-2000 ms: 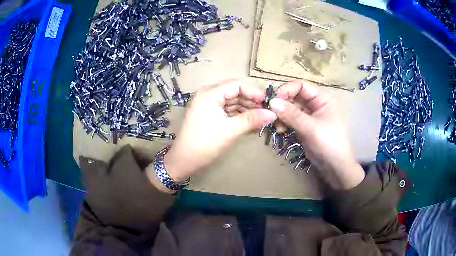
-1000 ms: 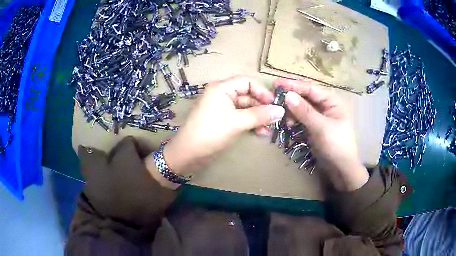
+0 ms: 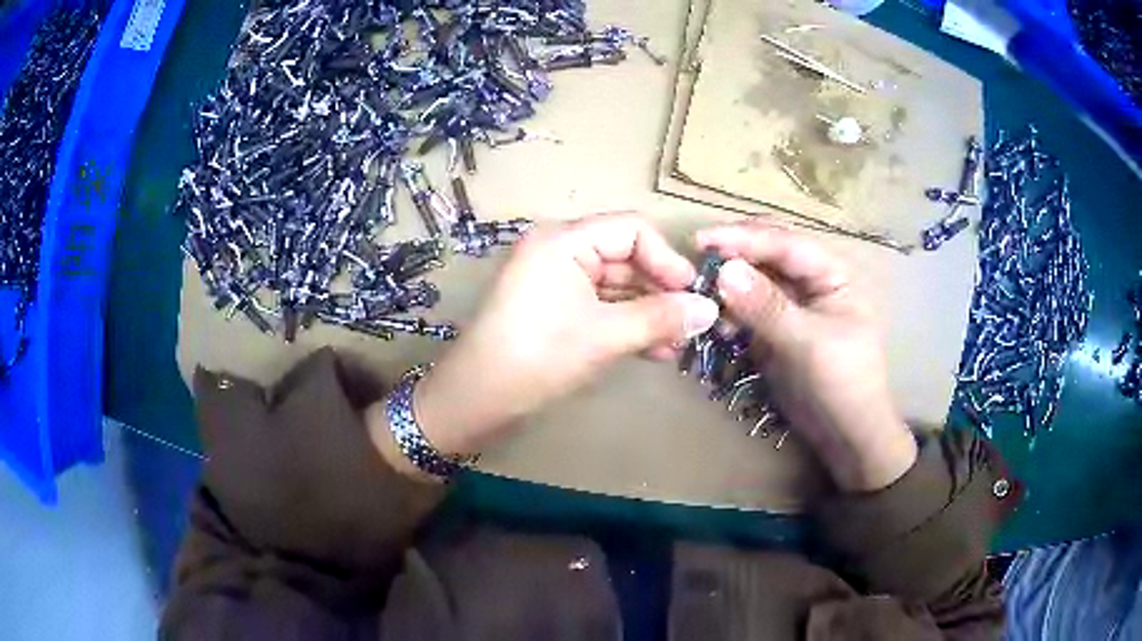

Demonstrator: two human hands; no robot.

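My left hand [image 3: 570, 328] and my right hand [image 3: 808, 338] meet over the cardboard work sheet [image 3: 589, 445]. Both hold one small dark assembly [image 3: 710, 273] between thumbs and fingertips. The fingers cover most of it, and no stick can be made out in the right fingertips. A small group of similar assemblies [image 3: 749, 398] lies just below, partly hidden by my right hand. A large heap of assemblies [image 3: 338, 150] lies on the sheet at the left.
A stained cardboard pad [image 3: 733, 138] at upper right bears a white dab [image 3: 847, 130] and thin pale sticks [image 3: 814, 63]. Another pile of assemblies [image 3: 1027, 288] lies at right. Blue bins stand at left [image 3: 75, 313] and upper right [image 3: 1064, 69].
The hands stay together on a small assembly and sit slightly farther right and lower in view than two seconds ago. The view has shifted slightly. No release is seen.
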